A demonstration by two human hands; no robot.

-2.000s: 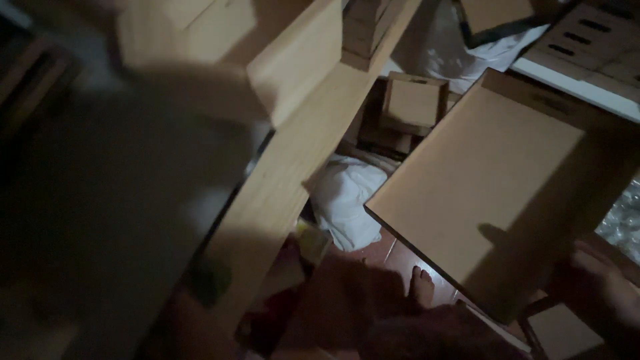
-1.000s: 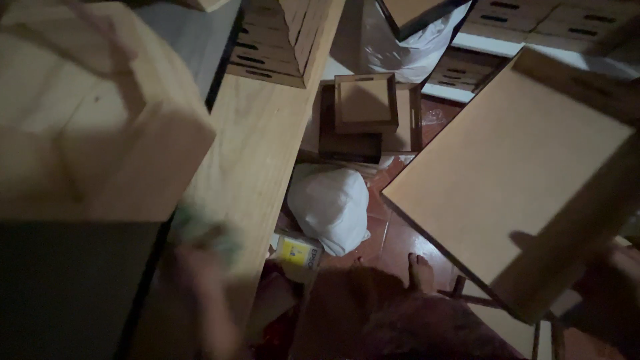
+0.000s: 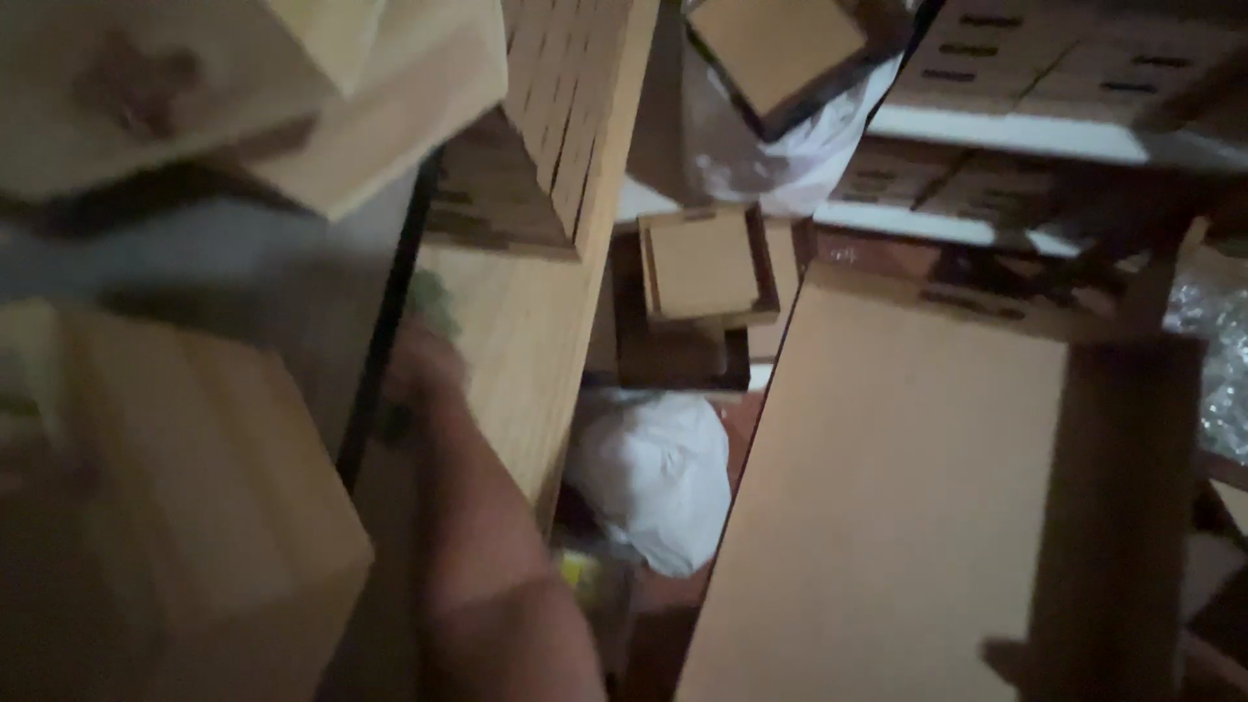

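Note:
My left hand [image 3: 424,356] reaches forward over the edge of a light wooden board [image 3: 507,341], blurred, with a greenish cloth-like thing [image 3: 429,302] at its fingers. A large shallow wooden tray [image 3: 907,468] stands tilted at the right, its flat base and side walls showing. At the lower right my right hand [image 3: 1209,668] is at the tray's side, mostly hidden in shadow; its thumb seems to show over the tray's inner face.
Wooden boxes [image 3: 195,468] lie blurred at left. Stacked trays [image 3: 546,127] stand on the board. Small trays [image 3: 702,263], a white bag [image 3: 653,478] and a plastic-wrapped bundle [image 3: 760,156] are beyond. Shelves [image 3: 1014,132] hold more trays; bubble wrap [image 3: 1214,361] lies at right.
My left hand and forearm have come further into view, reaching up along the board with the greenish thing. The large tray has turned somewhat and is still at the right. The view has shifted.

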